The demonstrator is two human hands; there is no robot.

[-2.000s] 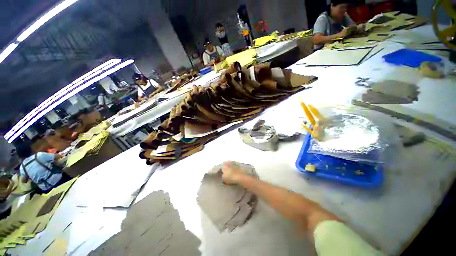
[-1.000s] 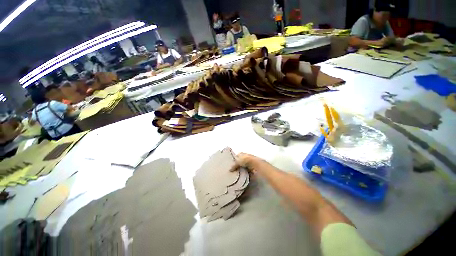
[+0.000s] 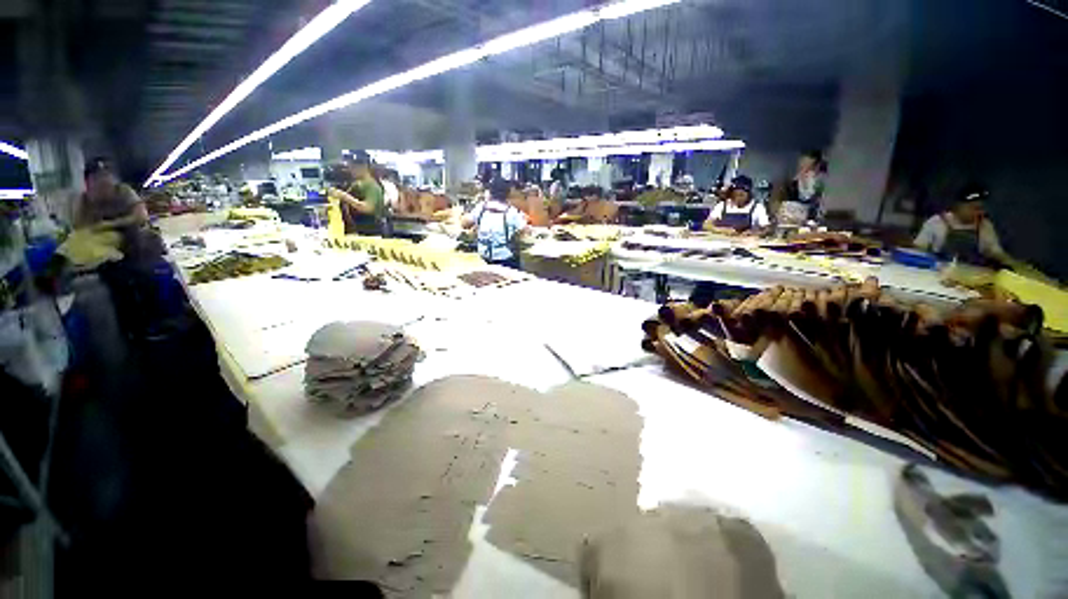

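Observation:
Neither of my hands shows in the head view. Nearest in front of me, two wide overlapping rows of grey-taupe waiting panels (image 3: 433, 468) lie on the white table (image 3: 773, 468), with a narrow jagged gap between them. A roundish pile of the same panels (image 3: 685, 556) sits at the bottom edge, partly cut off. Beyond the rows at the left stands a taller stack of grey panels (image 3: 361, 365) with uneven layered edges.
A long row of overlapping brown leather parts (image 3: 867, 363) lies at the right. A crumpled grey strip (image 3: 954, 527) is at the lower right. White sheets (image 3: 609, 345) lie mid-table. Several people are at tables beyond; one person (image 3: 111, 211) stands at the far left. A dark floor borders the table's left edge.
The view has swung left. My right hand, which was at the panel pile, and the blue tray have left the picture. The tall grey stack and left table edge have come into view.

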